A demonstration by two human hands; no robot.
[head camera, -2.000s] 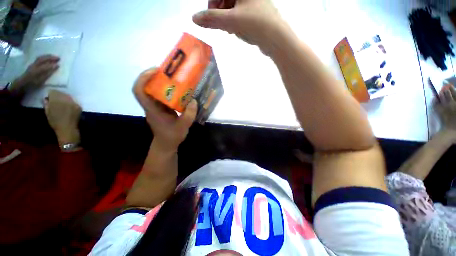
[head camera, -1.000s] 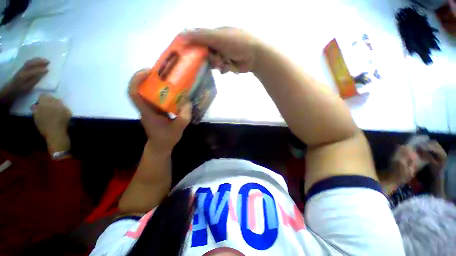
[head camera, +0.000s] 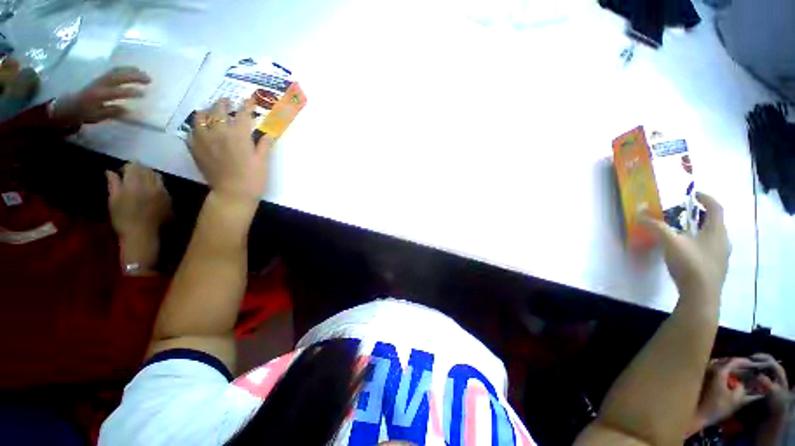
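One carton (head camera: 277,111) with an orange end and a white printed side lies on the table at the left. My left hand (head camera: 228,148) rests over its near part, fingers on the printed side. A second carton (head camera: 639,179), with an orange end panel and white printed side, is at the right. My right hand (head camera: 697,253) grips its near end between thumb and fingers. My left palm and part of the left carton's face are hidden from view.
A neighbour's hands (head camera: 113,94) are at the left, beside a flat clear sheet stack (head camera: 161,87). Shiny plastic bags (head camera: 52,43) lie at the far left. Black strips (head camera: 776,157) lie at the right. A dark pile (head camera: 654,16) is at the far edge. Another person's hands (head camera: 741,383) are at the lower right.
My hands have moved apart. The left moved leftward with a carton, which now lies white side up. The right left that carton and took hold of the carton at the right.
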